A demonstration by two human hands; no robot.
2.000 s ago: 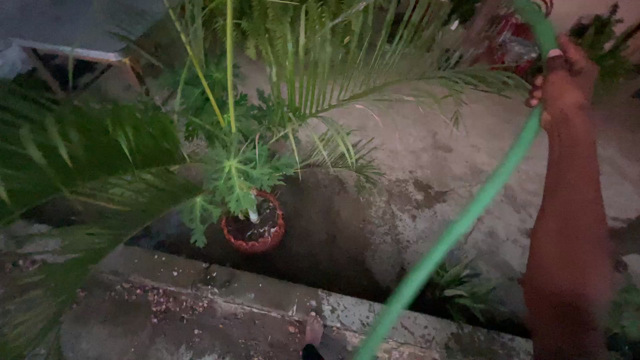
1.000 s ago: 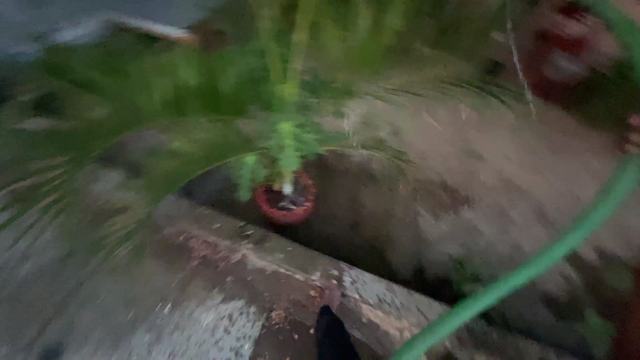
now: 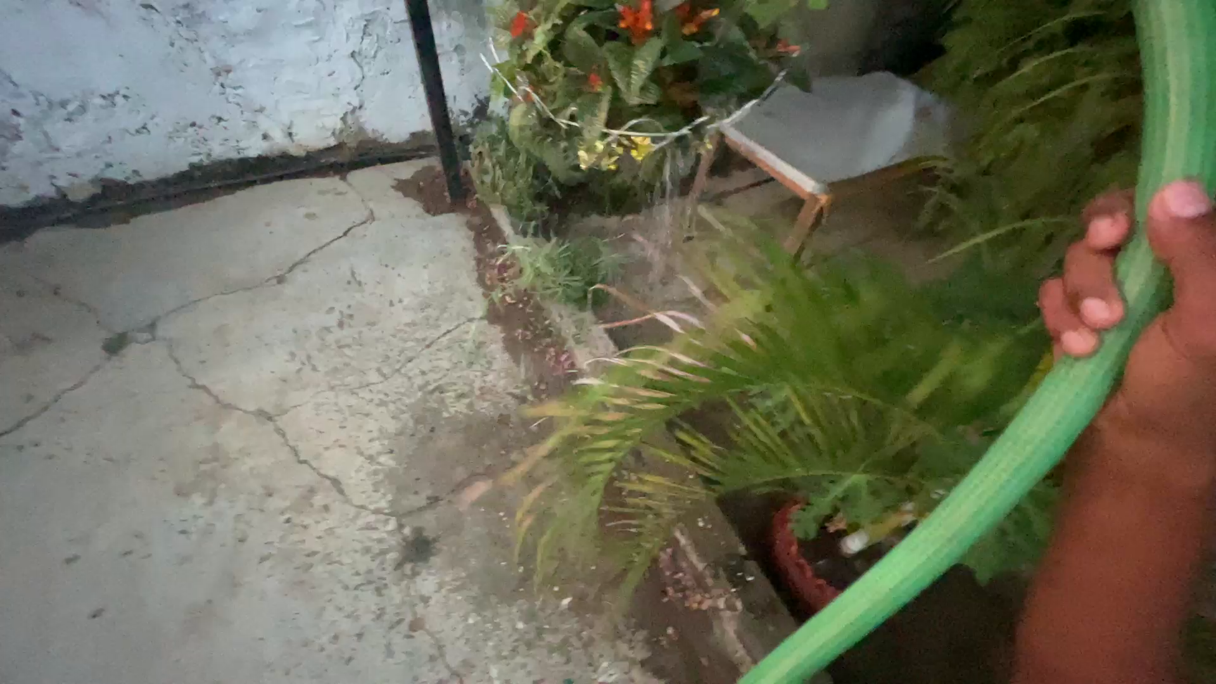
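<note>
From the right edge, my right hand (image 3: 1130, 285) is closed around a green ribbed hose (image 3: 997, 484), its thumb and fingertips pressing on the hose. The hose runs from the top right down to the bottom middle, and neither end shows. My left hand is out of view. Left of the hose spread blurred palm fronds (image 3: 665, 408). Partly behind the hose stands a red-brown plant pot (image 3: 803, 565) with a leafy plant. At the top, a plant with red and orange flowers (image 3: 636, 19) has a pale wire ring around it; faint streaks, perhaps water, fall below it.
Cracked concrete paving (image 3: 237, 475) covers the left side, with a low kerb (image 3: 722, 541) along the plants. A dark post (image 3: 437, 104) stands before a peeling whitewashed wall (image 3: 218, 76). Behind the fronds is a low stand (image 3: 779, 171) with a pale top.
The view has swung left, bringing the flowering plant, wall and paving into sight; the pot now sits lower and further right. My right hand holds the hose now as in the oldest frame.
</note>
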